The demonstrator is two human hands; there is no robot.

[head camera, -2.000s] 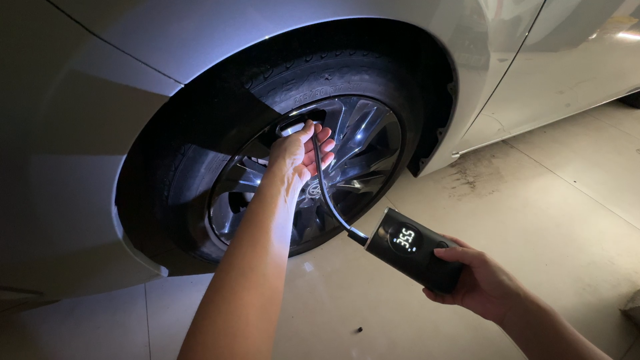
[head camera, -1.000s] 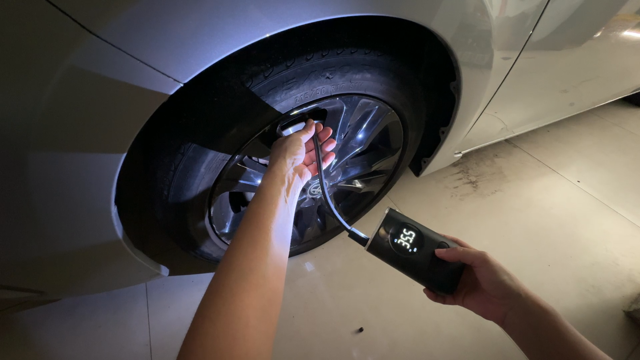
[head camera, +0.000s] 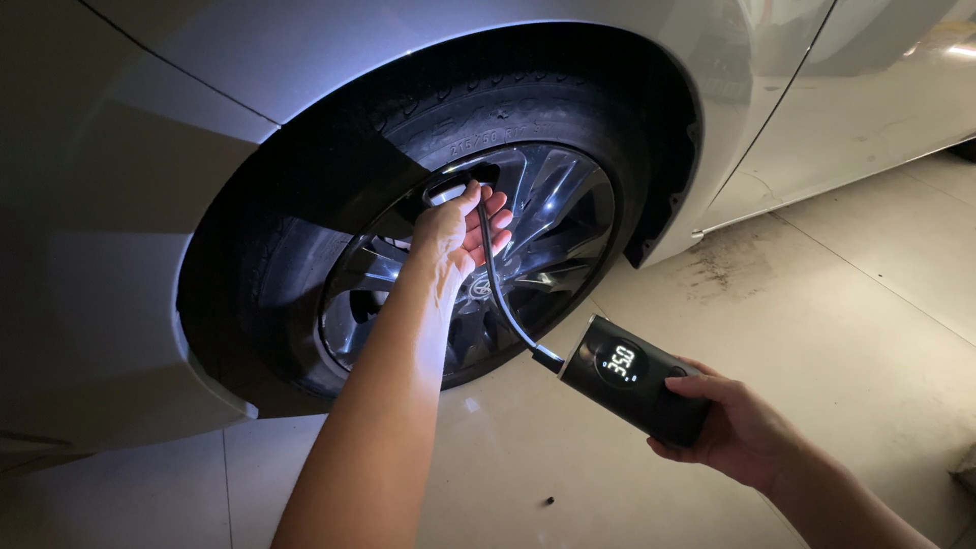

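Note:
My left hand (head camera: pixel 461 225) is at the upper rim of a car's alloy wheel (head camera: pixel 564 191), its thumb and forefinger closed on the upper end of a black air hose (head camera: pixel 496 286). The hose's tip and the valve are hidden behind the fingers. The hose curves down to a black portable tyre inflator (head camera: pixel 640 381), which my right hand (head camera: pixel 724 415) grips by its right end, thumb near a button on the face. The inflator's lit display reads 35.0. The black rubber tyre (head camera: pixel 534 107) stands upright under the wheel arch.
The car's light-coloured fender (head camera: pixel 320 46) curves over the wheel, with the door (head camera: pixel 839 114) to the right. A small black cap-like piece (head camera: pixel 550 501) lies on the tiled floor (head camera: pixel 488 473). A dark object (head camera: pixel 964 476) is cut off at the right edge.
The inflator's display reads 35.0 now, where it read 35.5 in both earlier frames. Neither hand has plainly moved.

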